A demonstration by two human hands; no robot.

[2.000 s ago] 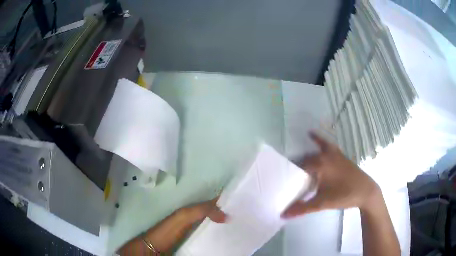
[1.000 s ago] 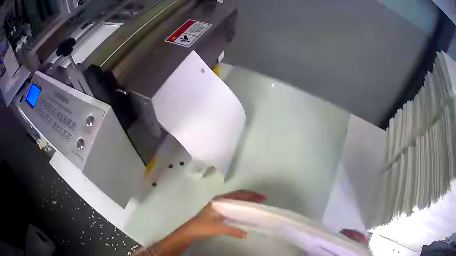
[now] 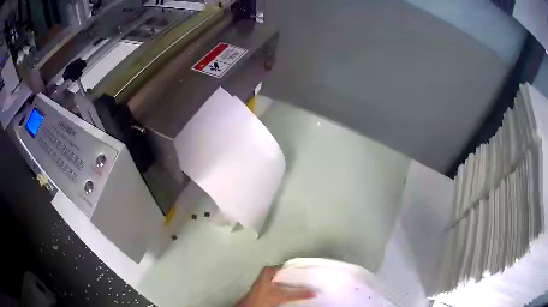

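A stack of white cut sheets is at the bottom centre, curved and partly cut off by the lower edge. My left hand holds its left end, fingers over and along it. My right hand is not in view. A white sheet hangs curved from the outlet of the automatic cutting machine down to the green mat. The machine shows a blue screen, two round buttons and a red-white label.
A tall sheet stack with jagged layered edges stands at the right. A grey panel rises behind the mat. Several small dark bits lie beside the machine. White specks lie on the dark floor at lower left.
My left hand and the sheets have moved lower, towards the picture's bottom edge. My right hand has gone out of view. The view has swung left since the earliest frame.
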